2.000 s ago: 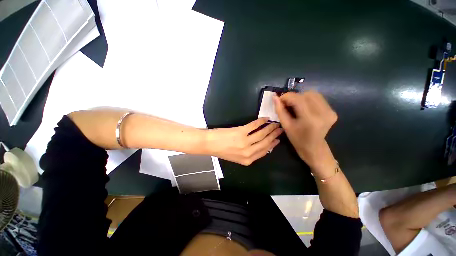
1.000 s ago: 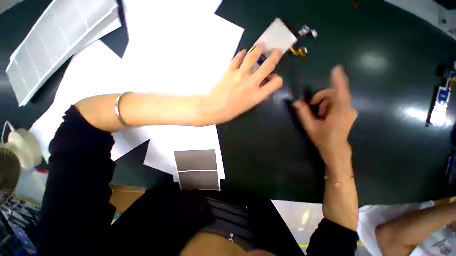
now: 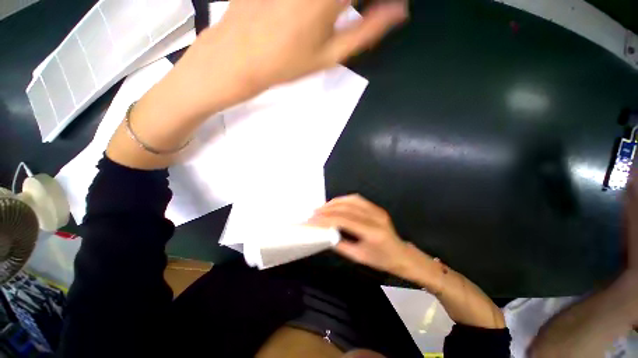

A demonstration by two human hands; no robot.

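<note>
My right hand [image 3: 360, 231] is at the front edge of the bench, its fingers holding the right end of a white sheet [image 3: 290, 246] that is lifted and curled over; its grey patches are hidden. My left hand [image 3: 301, 35] is blurred at the top, over the white backing sheets [image 3: 280, 126] and partly cut off by the picture's edge. Its fingertips and anything they hold cannot be made out. The module handled before does not show. A large sheet of grey rectangles [image 3: 91, 52] lies at the upper left.
A blue-white module [image 3: 621, 162] stands out near the right edge of the dark green bench [image 3: 455, 196]. Another person's blurred arm [image 3: 594, 321] reaches in at the lower right. A desk fan [image 3: 15, 238] is at the left edge. A brown box [image 3: 185, 273] is below the bench.
My left hand has moved up from the module, which is out of sight. My right hand has come down and left and taken hold of the small sheet, now curled. The other person's arm has moved up.
</note>
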